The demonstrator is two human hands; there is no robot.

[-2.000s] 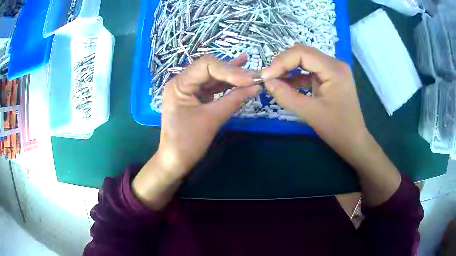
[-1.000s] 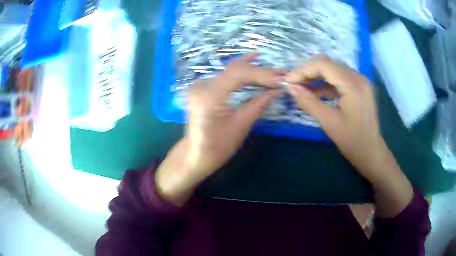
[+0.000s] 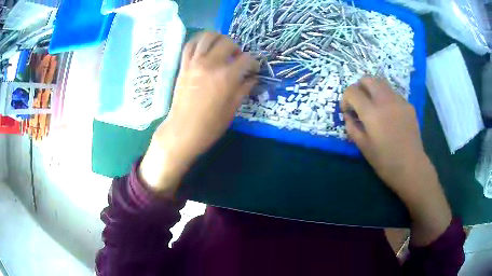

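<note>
The blue tray (image 3: 270, 132) holds a heap of thin metal pins (image 3: 302, 32) at its back and left. Small white plastic pieces (image 3: 318, 105) lie at its near and right side. My left hand (image 3: 207, 89) is over the tray's left edge, fingers bent; a blurred thin grey shape shows at its fingertips, and I cannot tell if it is held. My right hand (image 3: 385, 126) is over the tray's near right part, fingertips curled down at the white pieces; its fingertips are partly hidden. The clear plastic box (image 3: 121, 81), left of the tray, holds slim metal pieces (image 3: 148, 70).
A plain blue tray (image 3: 81, 24) is at the upper left. Orange and red items (image 3: 43, 81) stand beyond the bench's left side. A white ribbed pad (image 3: 455, 99) lies right of the tray. Clear bags (image 3: 464, 24) are at the upper right, clear boxes (image 3: 485, 161) at the right edge.
My hands, together at the fingertips over the tray before, are now apart, the left towards the tray's left edge, the right towards the white pieces. The view has shifted, moving the bench rightward in it.
</note>
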